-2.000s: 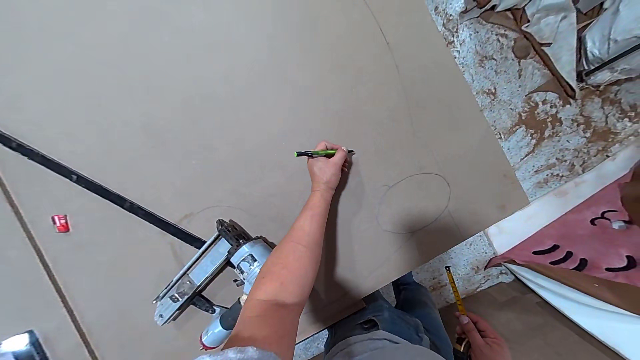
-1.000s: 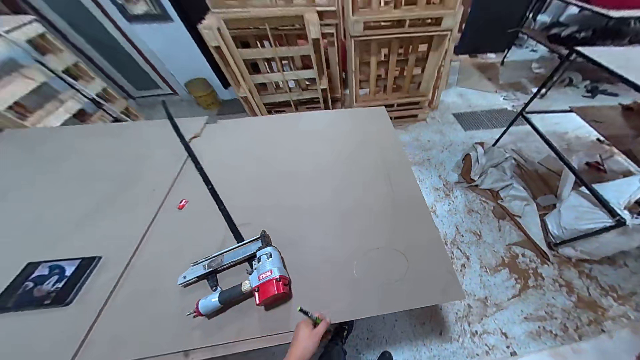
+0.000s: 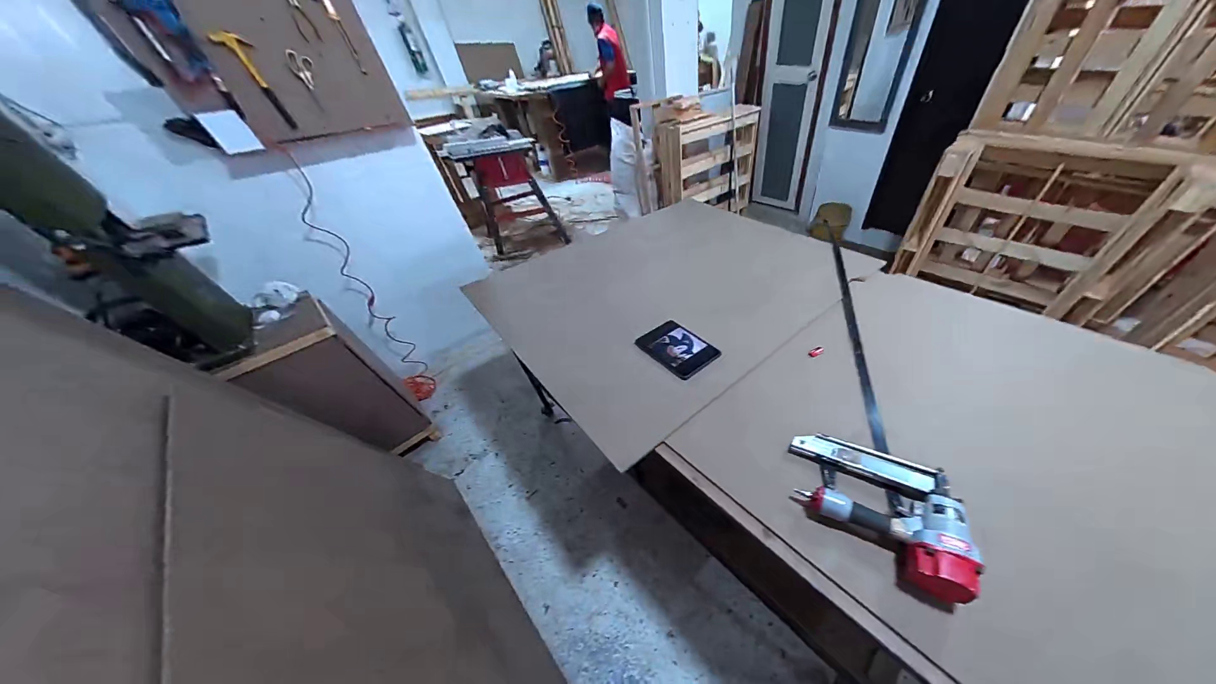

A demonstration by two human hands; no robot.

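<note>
Neither of my hands is in view now. On the board-topped table at the right lies a red and silver pneumatic nail gun. A long dark metal bar runs from the gun toward the table's far side. A small red object rests to the left of the bar. Farther left, on the adjoining board, lies a tablet with a cartoon figure on its screen. The pen, the tape measure and the drawn circle are out of view.
A large brown board fills the lower left, with a strip of floor between it and the table. Tools hang on a wall panel. Wooden pallets stand at the right. A person in red is in the far room.
The view has swung far to the left. My hand with the pen, seen at the lower edge a second ago, is out of view. The tape measure in my left hand shows only in the oldest frame.
</note>
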